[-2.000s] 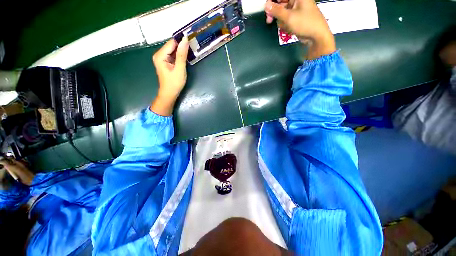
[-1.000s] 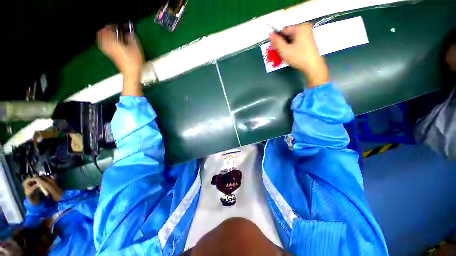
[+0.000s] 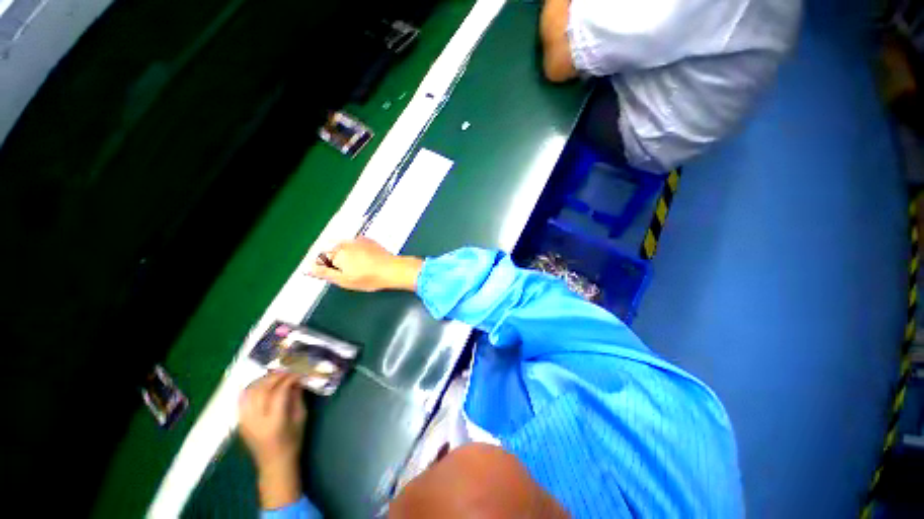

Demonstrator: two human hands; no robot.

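Observation:
My left hand (image 3: 272, 414) holds an open phone unit (image 3: 306, 358) by its near long edge, over the white rail and green mat. The phone's internal parts show, with a pink spot at its left end. My right hand (image 3: 355, 266) is beyond the phone, at the near end of the white sheet (image 3: 413, 200). Its fingertips pinch a small dark tool (image 3: 326, 261), mostly hidden and blurred. No red parts can be made out on the sheet.
The white rail (image 3: 461, 41) borders the green conveyor (image 3: 228, 258). Phones lie on it at the far side (image 3: 345, 133) and lower left (image 3: 164, 395). A blue bin (image 3: 630, 272) with loose items stands below the bench. A person in white (image 3: 689, 71) is at the top.
The view has turned to the right. My left hand has come back from over the conveyor and now has a phone unit at the mat. My right hand still pinches the dark tool.

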